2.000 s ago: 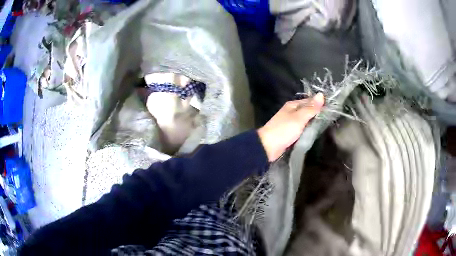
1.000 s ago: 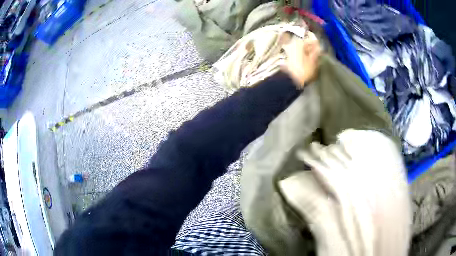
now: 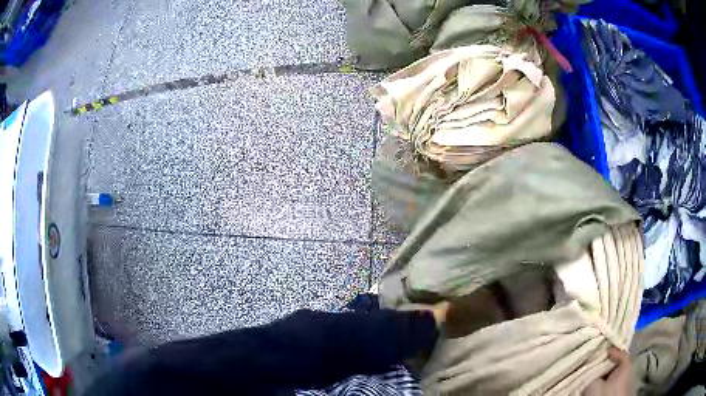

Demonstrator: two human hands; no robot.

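An olive-green woven sack (image 3: 503,224) lies on its side at centre right, its mouth facing down the picture. A beige bundle of cut pieces (image 3: 534,348), gathered at a tie, lies at the sack's mouth. My left hand (image 3: 440,313) is at the mouth's left edge, mostly hidden past the dark sleeve; its grip cannot be made out. My right hand (image 3: 615,379) is cut off by the bottom edge, its fingers holding the beige bundle near the gathered point. A cream bundle (image 3: 480,104) lies on sacks above.
Speckled grey floor (image 3: 232,170) with a yellow-black tape line is at left. A blue crate (image 3: 584,100) with grey-and-white patterned bundles (image 3: 650,155) stands at right. More olive sacks (image 3: 395,27) lie at the top. A white trough-like table (image 3: 35,232) is at far left.
My left hand has moved down from the cream bundle to the sack mouth. My right hand has come into view at the beige bundle. The view has shifted from two upright sacks towards the floor.
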